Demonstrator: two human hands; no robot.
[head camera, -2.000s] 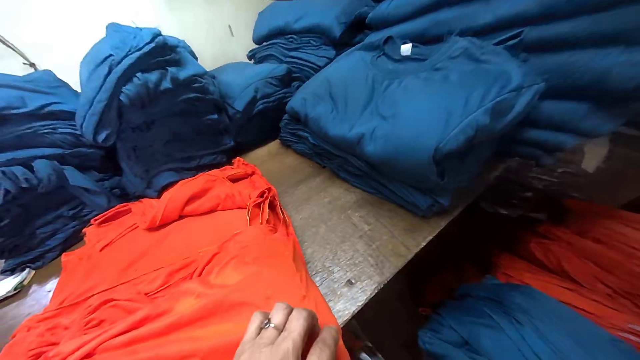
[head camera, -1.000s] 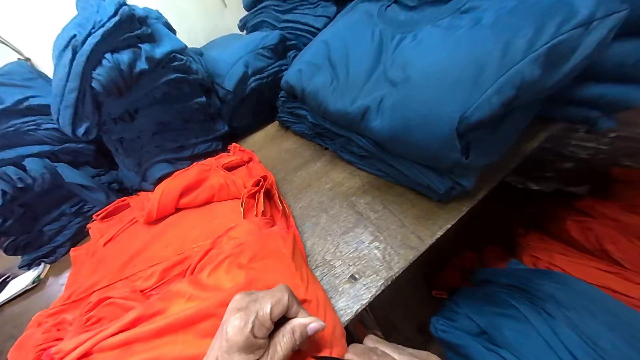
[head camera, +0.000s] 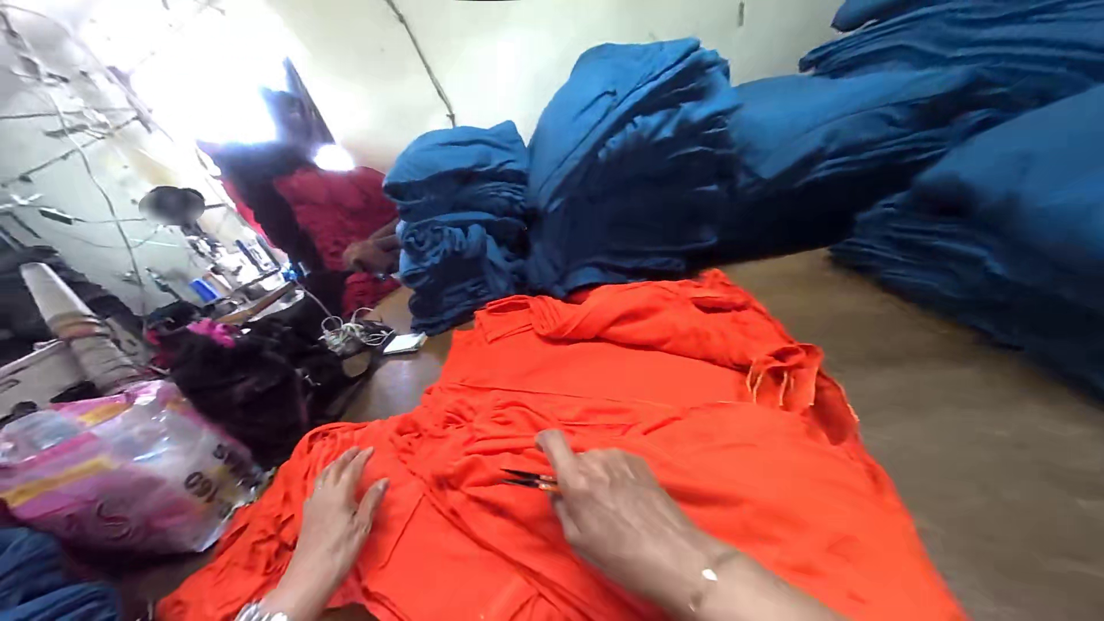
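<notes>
An orange-red fabric garment (head camera: 690, 448) lies spread and wrinkled on the wooden table, with loose threads hanging at its upper right part. My right hand (head camera: 608, 509) rests over its middle and holds small thread snips (head camera: 530, 479), whose two dark blades point left and stand slightly apart. On the left part of the same cloth lies my left hand (head camera: 338, 509), palm down with the fingers spread, gripping nothing. Part of the snips is hidden inside the right hand.
Stacks of blue folded garments (head camera: 630, 164) line the table's (head camera: 940, 414) back and right. A pink printed plastic bag (head camera: 129, 474), dark cloth (head camera: 241, 371), a coiled cable (head camera: 354, 332) and a small white item (head camera: 404, 343) are at the left. Another person (head camera: 328, 207) is beyond.
The view has swung left. Both hands are now over the orange-red garment, where a second earlier they were at the frame's bottom edge. The snips' blades now show plainly in my right hand.
</notes>
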